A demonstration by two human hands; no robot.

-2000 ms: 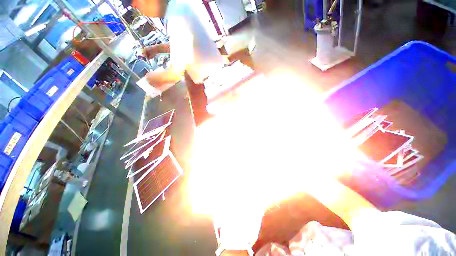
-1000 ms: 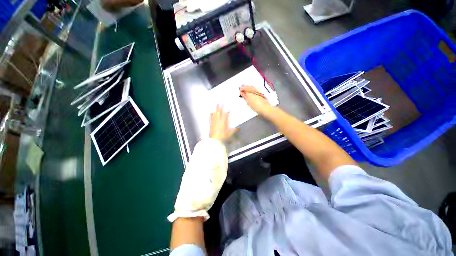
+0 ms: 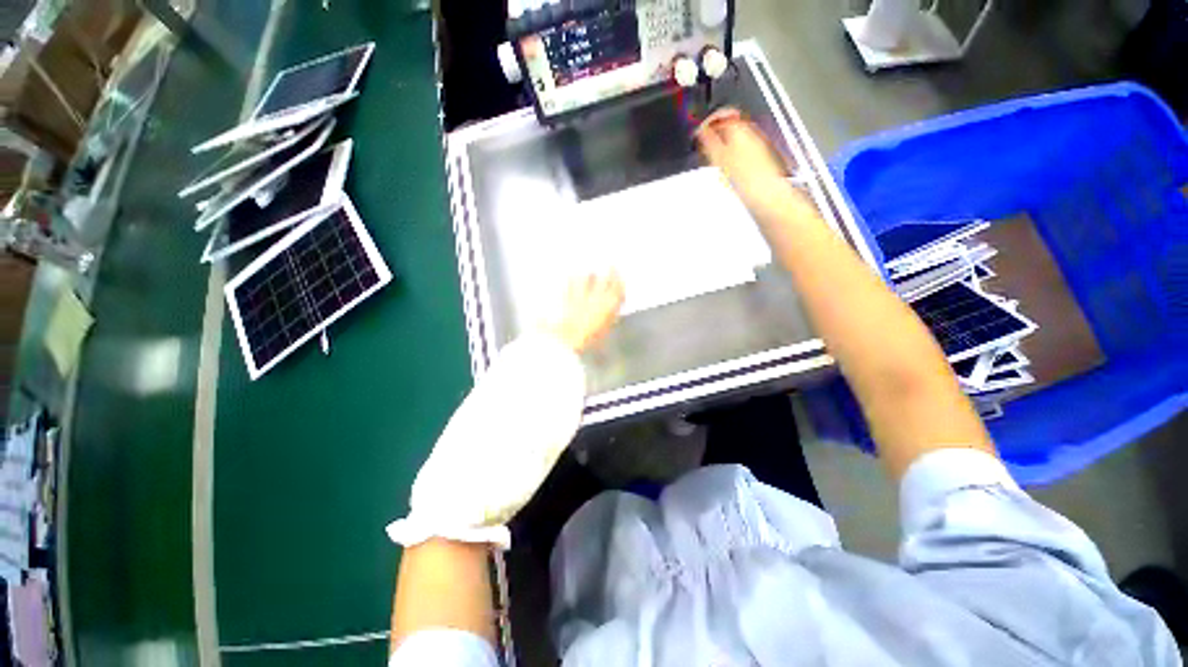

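Note:
A solar panel [image 3: 678, 241] lies with its white back up on the grey test surface [image 3: 704, 323] with a metal rim. My left hand [image 3: 586, 306], with a cream sleeve cover on the forearm, is at the panel's lower left edge; whether it grips the edge is unclear. My right hand [image 3: 732, 134] is above the panel's upper right edge, near the red and black test leads below the bench meter [image 3: 593, 55]. Its fingers are bent together; whether they hold a lead is too blurred to tell. The meter's display is lit.
Several solar panels [image 3: 309, 284] lie overlapping, cell faces up, on the green bench [image 3: 339, 482] at left. A blue crate [image 3: 1107, 437] at right holds more panels [image 3: 967, 319] and brown cardboard. A white stand [image 3: 899, 37] is on the floor at the top right.
My right hand has moved from the panel's right part up toward the meter's terminals. My left hand stays at the panel's left side. The view has shifted slightly; the earlier glare is gone.

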